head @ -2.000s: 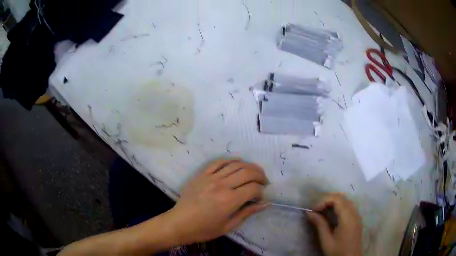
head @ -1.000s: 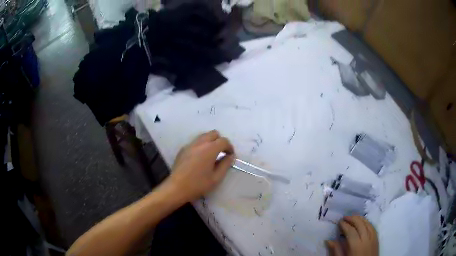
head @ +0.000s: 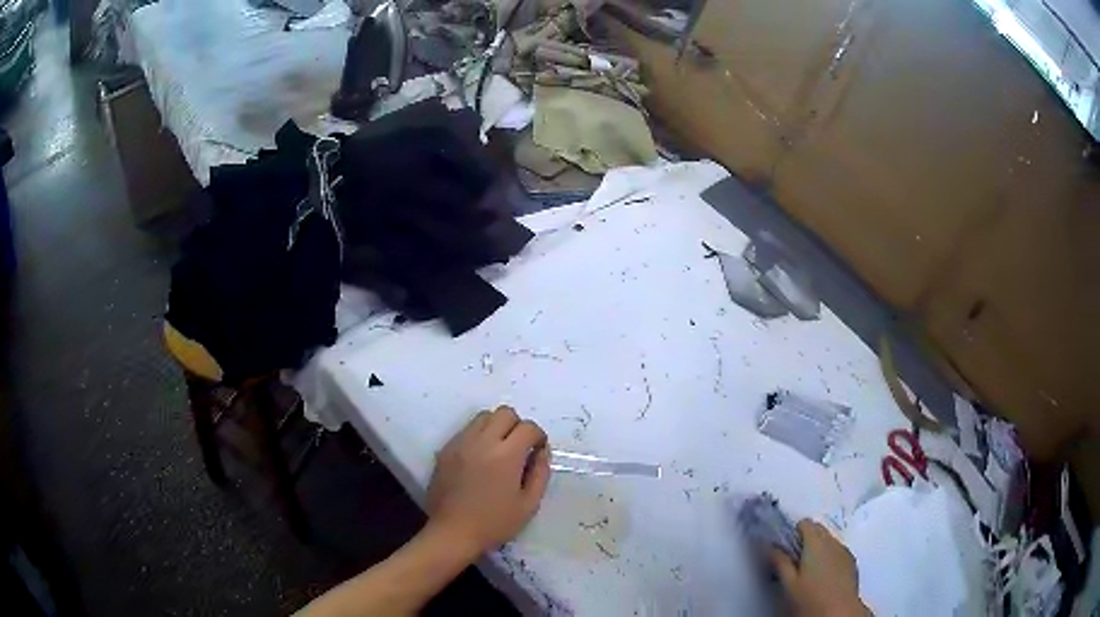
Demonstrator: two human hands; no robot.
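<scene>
My left hand [head: 489, 479] rests on the table with its fingers curled at the near end of a shiny narrow metal template [head: 609, 466], which lies flat and points right. The fingertips are hidden behind the hand. My right hand [head: 826, 573] is at the lower right, cut off by the bottom edge, and grips a blurred bunch of grey folded welts [head: 765, 530]. A second small group of overlapping grey-white folded welts [head: 806, 424] lies above it, apart from the hand.
A black cloth bundle [head: 410, 199] with pale string covers the far left corner. White sheets [head: 917, 548] and red-handled scissors [head: 905, 458] are at the right, with white offcuts [head: 1025, 573] beyond. Grey translucent pieces [head: 766, 283] lie by the brown board [head: 893, 181]. Thread ends dot the table.
The view has swung up and left. My left hand has taken the template away from my right hand to the table's left part. My right hand has moved to the nearer welt group and gathered it.
</scene>
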